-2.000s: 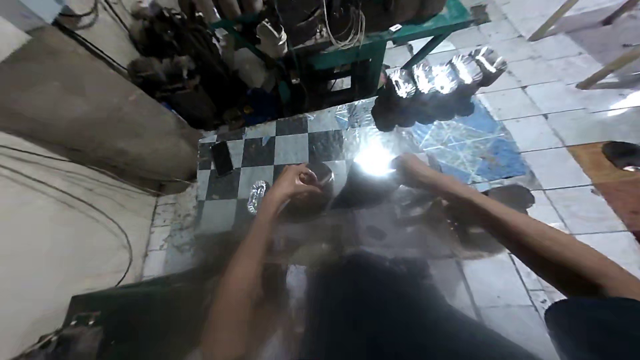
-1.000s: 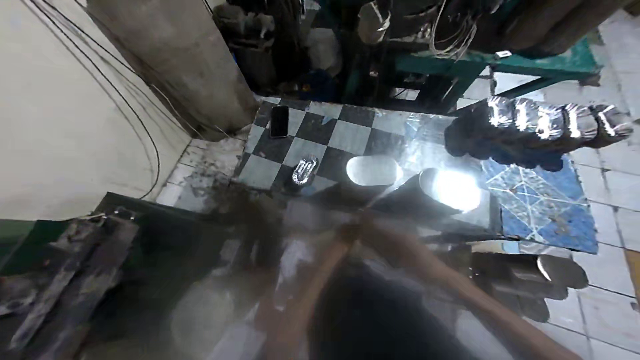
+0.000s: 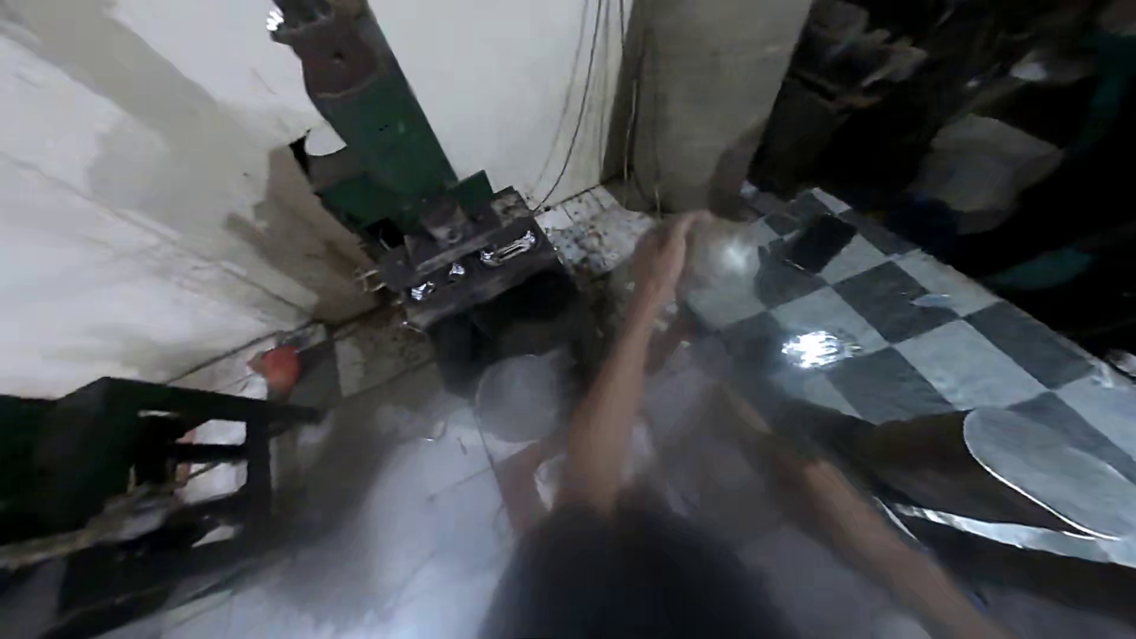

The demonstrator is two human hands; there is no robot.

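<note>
My left hand (image 3: 664,253) is raised near the left corner of the checkered table (image 3: 967,355). A round, shiny, blurred thing (image 3: 728,257) lies just beside its fingers; whether I hold it cannot be told. My right hand (image 3: 754,422) is low, in front of the table edge, smeared by motion, and its fingers cannot be made out. On the table lie a small shiny metal piece (image 3: 818,349), a dark phone-like slab (image 3: 821,241) and, at the right, a stack of oval metal plates (image 3: 1047,470).
A green machine (image 3: 382,133) with a dark metal bed (image 3: 484,262) stands by the wall, small shiny parts on it. A round pale object (image 3: 519,398) sits below it. At the lower left is a dark metal frame (image 3: 257,470); an orange-red object (image 3: 281,368) lies near the wall.
The view has swung strongly to the left, bringing the green machine into sight. My left hand, which was low before my body one second ago, is now raised by the table corner.
</note>
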